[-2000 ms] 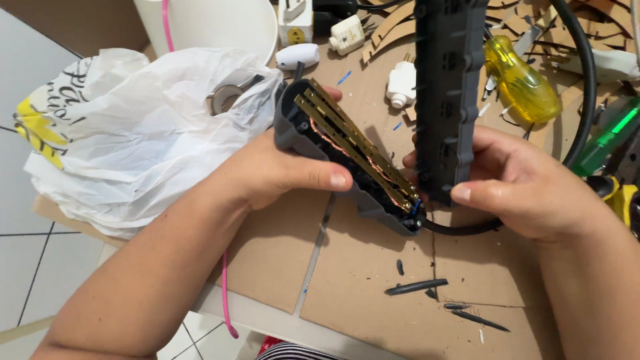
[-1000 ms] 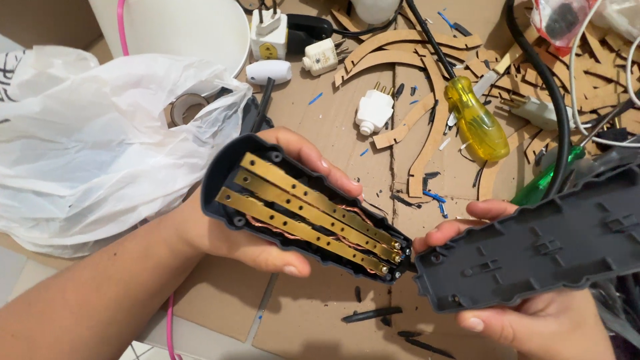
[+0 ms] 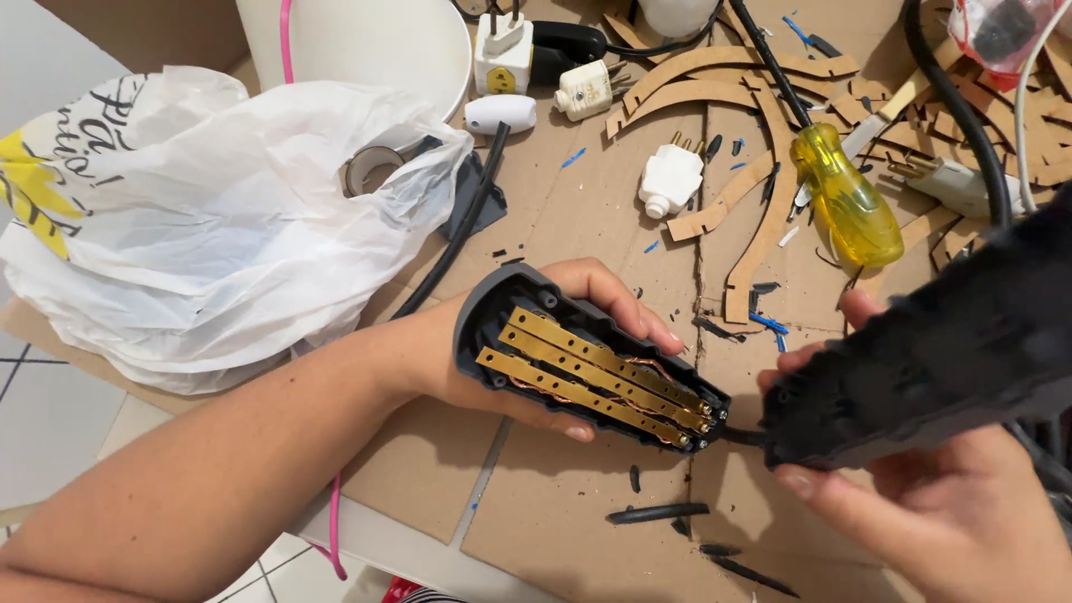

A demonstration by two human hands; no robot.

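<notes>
My left hand (image 3: 536, 360) holds one dark grey plastic housing half of a power strip (image 3: 494, 297), its open side up. Three brass contact strips (image 3: 578, 364) with holes lie inside, with bare copper wire between them and screws at the narrow end. At the right, my right hand (image 3: 913, 494) grips the other dark housing half (image 3: 930, 352), tilted and slightly blurred. A black cable (image 3: 744, 436) shows between the two halves; where it leads behind the right half is hidden.
Cardboard (image 3: 578, 519) covers the table. A white plastic bag (image 3: 226, 234), tape roll (image 3: 373, 172) and bucket (image 3: 377, 50) are at left. White plugs (image 3: 671, 177), a yellow-handled screwdriver (image 3: 850, 201), curved cardboard pieces (image 3: 758, 251) and black cable (image 3: 955, 100) lie beyond my hands. Black scraps (image 3: 657, 512) lie nearer.
The right housing half was upright two seconds ago, then lay tilted with its ribbed inside showing; now it is turned and raised at the right. The left half has turned to show its brass strips.
</notes>
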